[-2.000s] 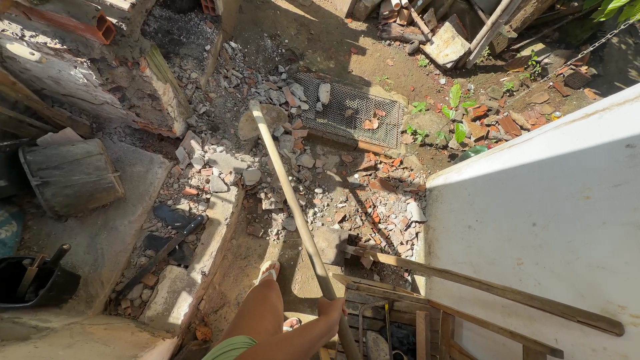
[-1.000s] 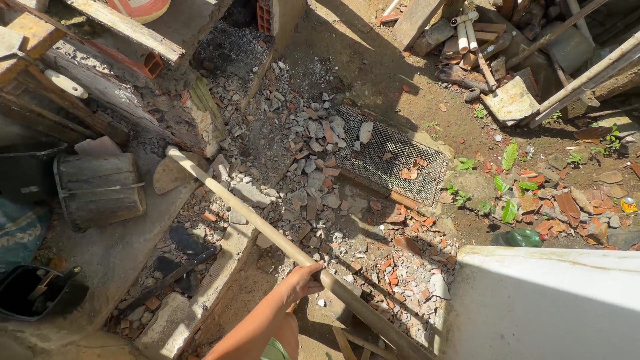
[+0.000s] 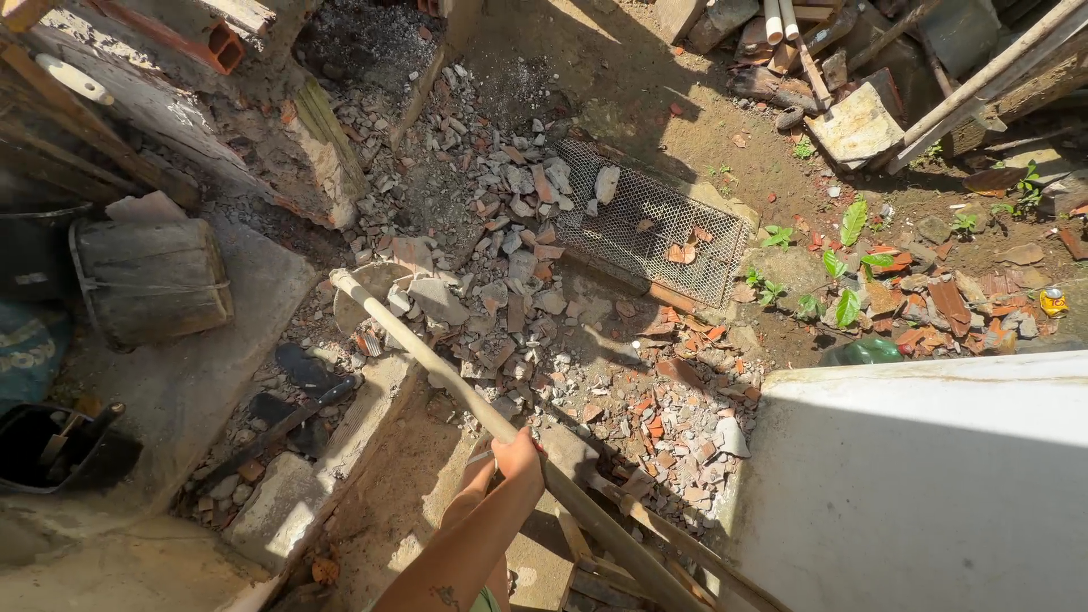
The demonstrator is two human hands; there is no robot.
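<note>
My left hand (image 3: 518, 459) is closed around the long wooden handle (image 3: 450, 382) of what looks like a hoe. The handle slants from the lower right up to the left. Its metal blade (image 3: 365, 293), dusty and rounded, rests among broken mortar and brick rubble (image 3: 501, 297), beside a flat grey slab piece. My right hand is not in view; the rear of the handle runs out at the bottom edge. A metal mesh screen (image 3: 654, 225) with a few fragments on it lies beyond the rubble.
At left stand a dirty bucket (image 3: 153, 276) and a black container (image 3: 64, 450) holding tools. A concrete curb (image 3: 340, 459) runs beside my legs. A white wall (image 3: 918, 476) is at right, with wooden boards (image 3: 680, 535) near its base. Scrap wood and pipes (image 3: 782, 25) lie at upper right.
The hoe's handle has swung from steep to a more slanted position, its head now further left relative to the mesh screen. My left hand stays on the handle. The view has shifted.
</note>
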